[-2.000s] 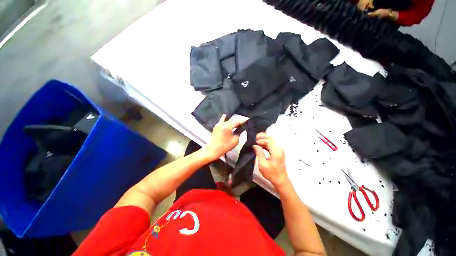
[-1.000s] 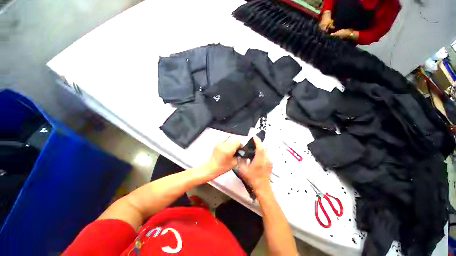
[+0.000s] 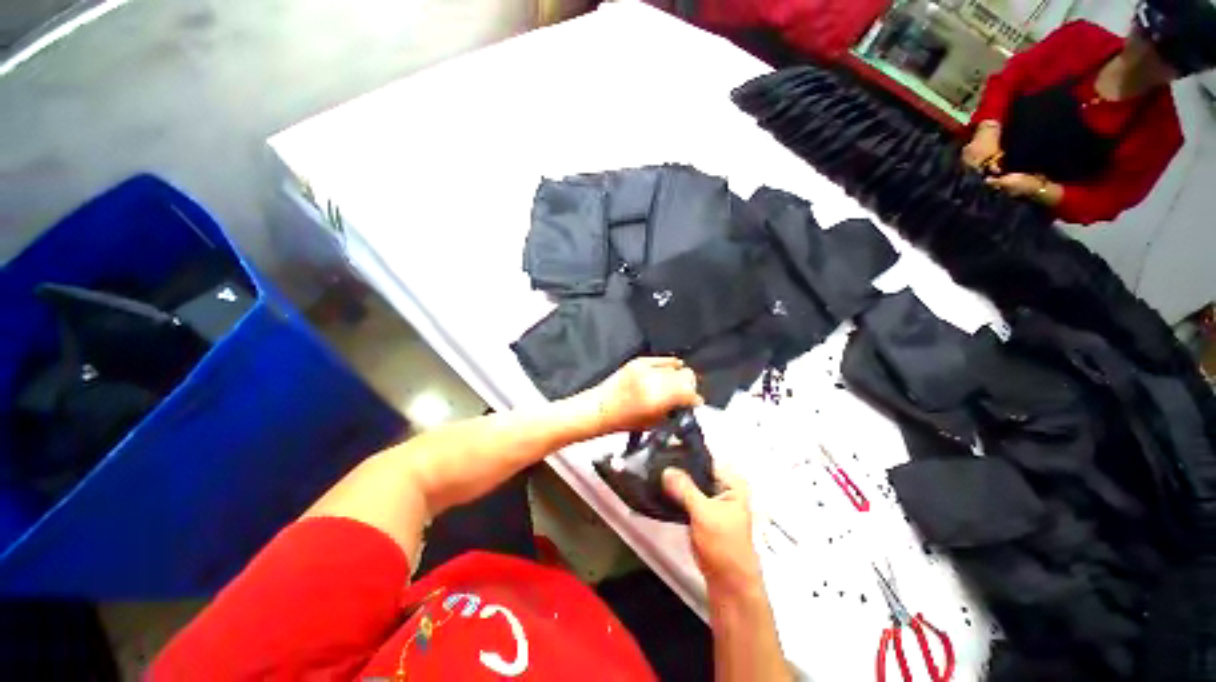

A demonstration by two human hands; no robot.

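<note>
A bunched black pouch is between my hands above the near edge of the white table cover. My left hand is closed on its upper end. My right hand grips its lower right side, with the thumb on top. Some light glossy patches show on the pouch. Flat black pouches with small white logos lie overlapped just beyond my hands. A loose heap of black pieces lies at the right.
Red snips and red-handled scissors lie right of my hands among black specks. A ridged black row lines the far edge. A blue bin holding black pouches stands at left. A person in red is beyond the table.
The view has shifted, so the blue bin shows more fully again. The pouch between my hands is now spread wider, with my left hand at its top and my right hand lower on its side.
</note>
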